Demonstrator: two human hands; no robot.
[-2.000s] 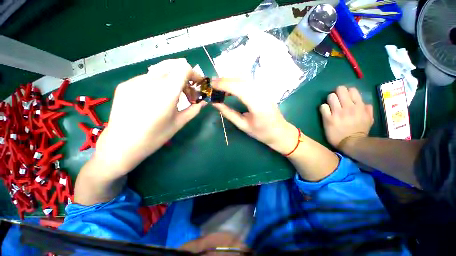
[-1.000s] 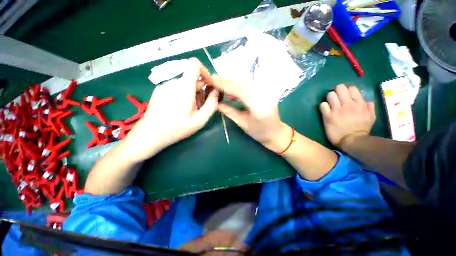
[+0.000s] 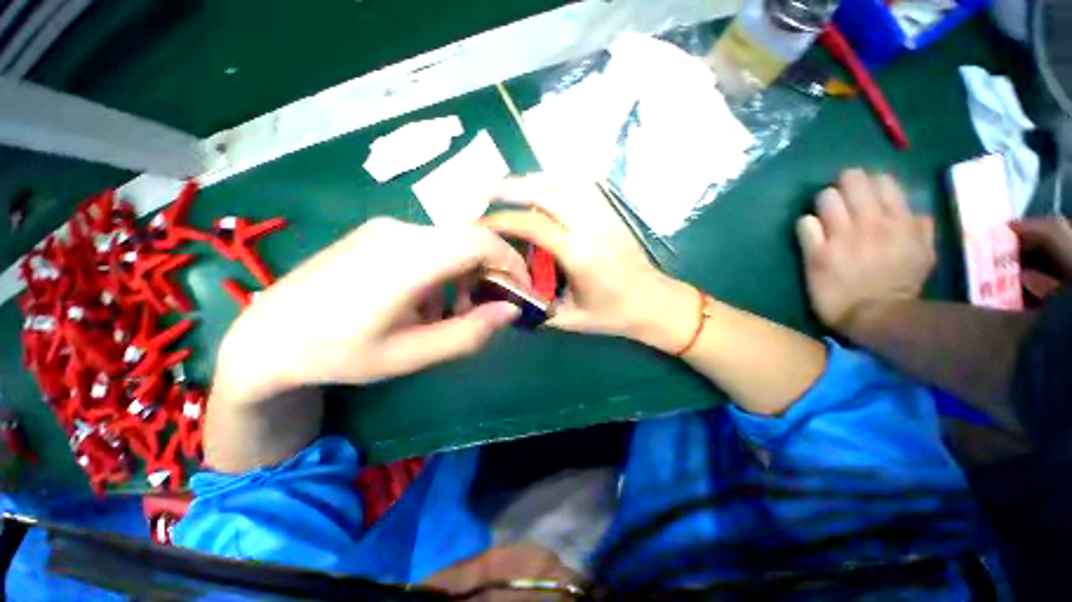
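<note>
My left hand (image 3: 353, 308) holds a small dark module (image 3: 520, 299) by its fingertips at the centre of the bench. My right hand (image 3: 605, 273) is against it from the right, fingers curled around a red spring clamp (image 3: 542, 273). The clamp touches or lies right beside the module; its jaws are hidden by my fingers. A heap of red spring clamps (image 3: 100, 353) lies at the left, with a few loose ones beside it.
White wipes (image 3: 676, 135) lie on clear plastic beyond my right hand, with loose white pieces (image 3: 414, 147) left of them. A bottle (image 3: 766, 47), red rod (image 3: 866, 88) and blue bin (image 3: 876, 29) stand behind. Another person's hand (image 3: 870, 247) rests at right beside a white-pink box (image 3: 985, 229).
A red clamp now shows between my hands, in my right hand. My hands have moved slightly down and apart. The view has shifted, and another person's fingers now touch the box.
</note>
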